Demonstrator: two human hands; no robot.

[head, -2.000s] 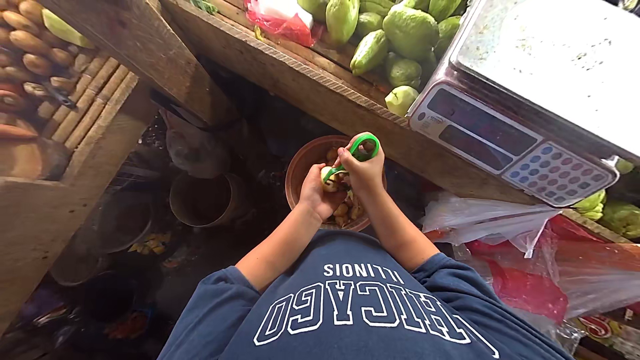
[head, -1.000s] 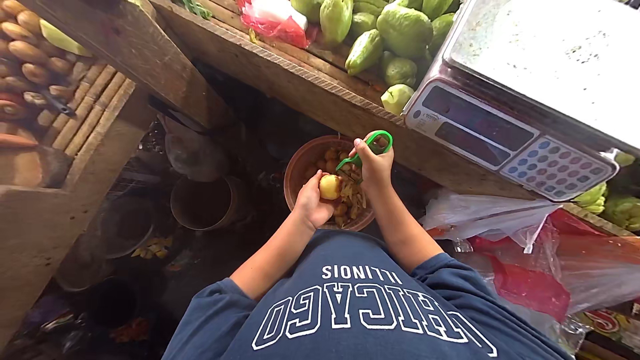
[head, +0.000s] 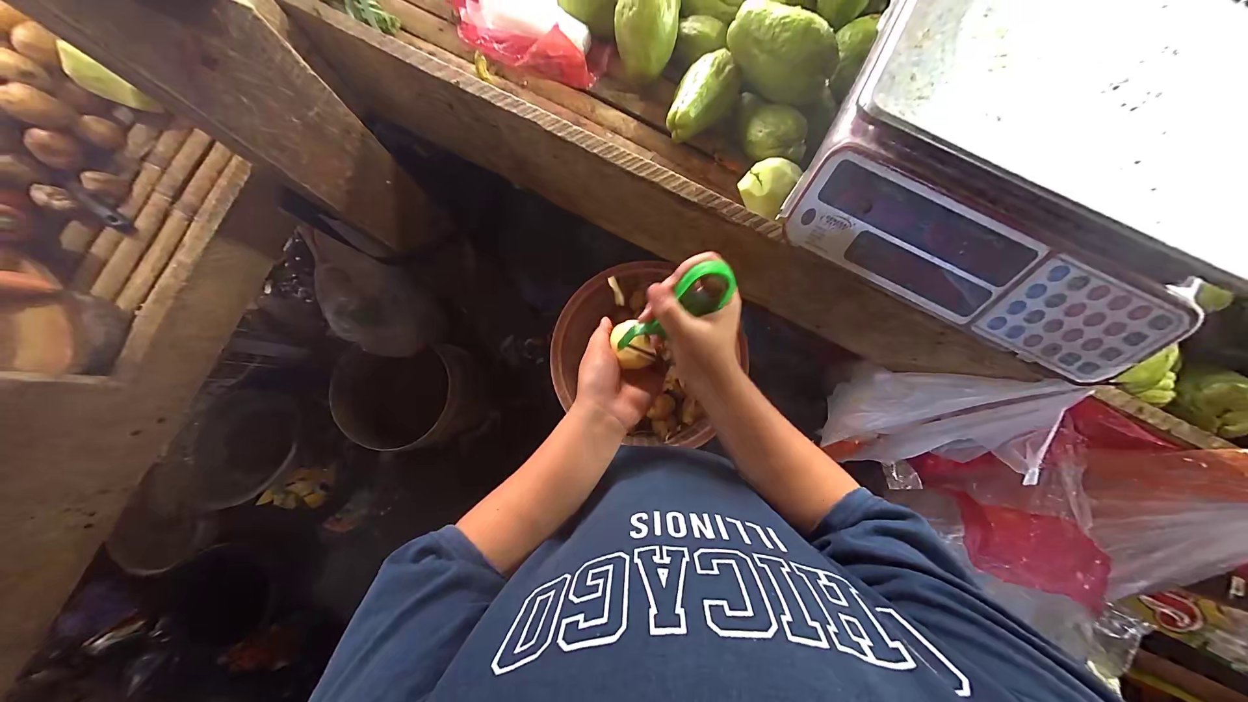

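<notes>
Over a round brown basin (head: 568, 366), my left hand (head: 606, 380) holds a pale yellow peeled potato (head: 634, 347). My right hand (head: 700, 327) grips a green-handled peeler (head: 704, 283), whose head lies against the potato. The looped handle sticks out above my right fingers. Inside the basin, partly hidden by my hands, are small potatoes (head: 663, 408) and peelings.
A wooden counter edge (head: 604, 161) runs across ahead, bearing green chayotes (head: 780, 49) and a digital scale (head: 975, 253). Plastic bags (head: 1014, 487) hang at the right. Left are a bucket (head: 390, 400), a wooden post (head: 292, 127) and potatoes on bamboo slats (head: 161, 214).
One second ago the peeler was held off to the right of the potato; now my right hand has brought it onto the potato. My left hand still holds the potato.
</notes>
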